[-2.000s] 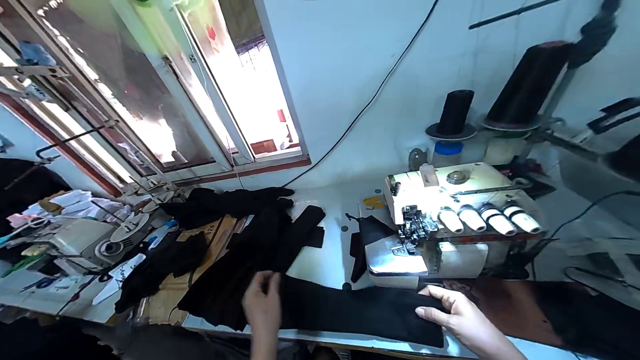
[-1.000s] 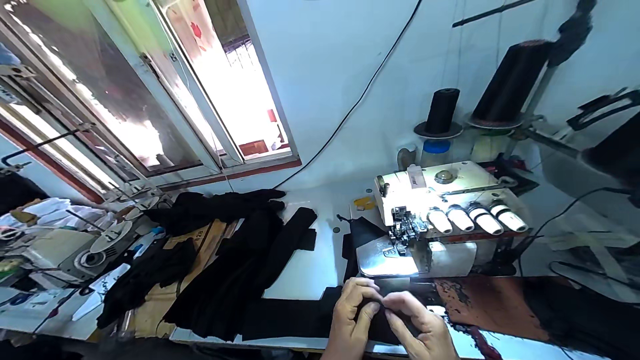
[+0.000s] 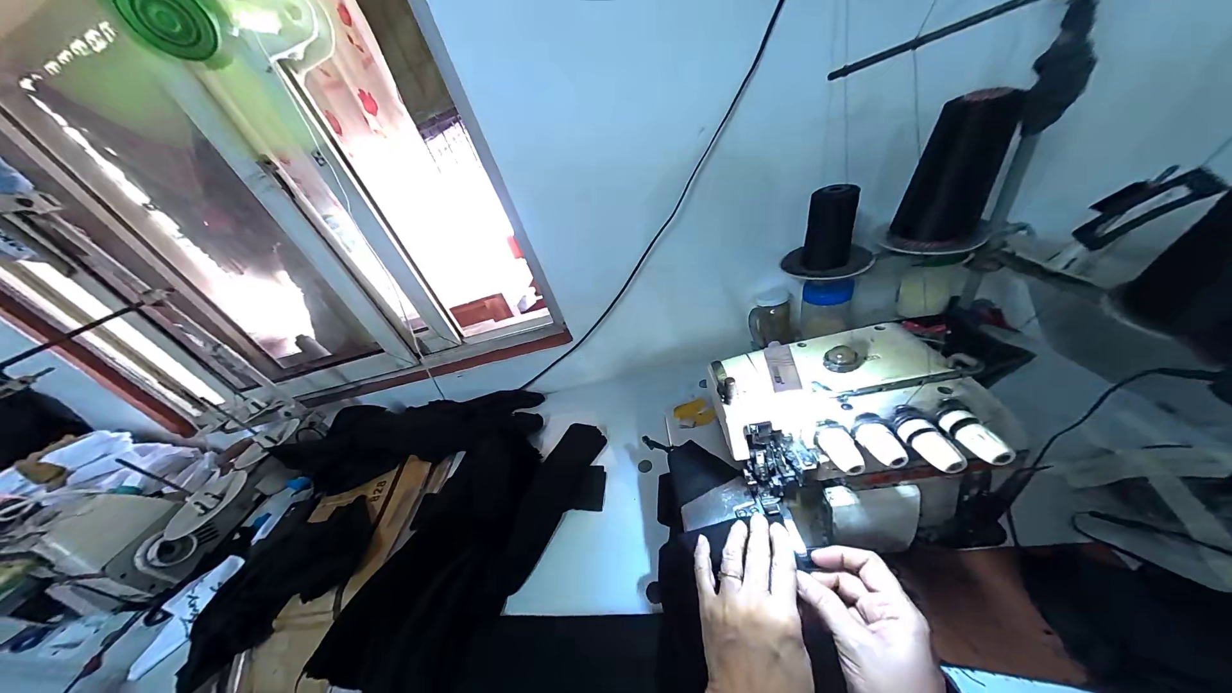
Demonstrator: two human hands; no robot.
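Note:
My left hand (image 3: 753, 606) lies flat, fingers together, on black fabric (image 3: 679, 597) just in front of the presser foot of an overlock sewing machine (image 3: 866, 385). Close on its right, my right hand (image 3: 871, 616) pinches the fabric's edge between thumb and fingers. The machine's lamp lights the needle area (image 3: 770, 472) and the metal plate beside it. Black cloth reaches left along the table's front edge. A small black piece (image 3: 698, 472) rests left of the presser foot.
Black garment pieces (image 3: 452, 539) lie heaped at left over cardboard (image 3: 375, 520). Another sewing machine (image 3: 87, 539) stands far left. Thread cones (image 3: 958, 168) rise behind the overlock machine; jars (image 3: 826, 306) stand at the wall. Brown and black cloth (image 3: 982, 606) lies at right.
Two seconds ago my hands were apart, spreading the black fabric along the table edge. They came together over it, and have since moved up to the presser foot, the left now flat.

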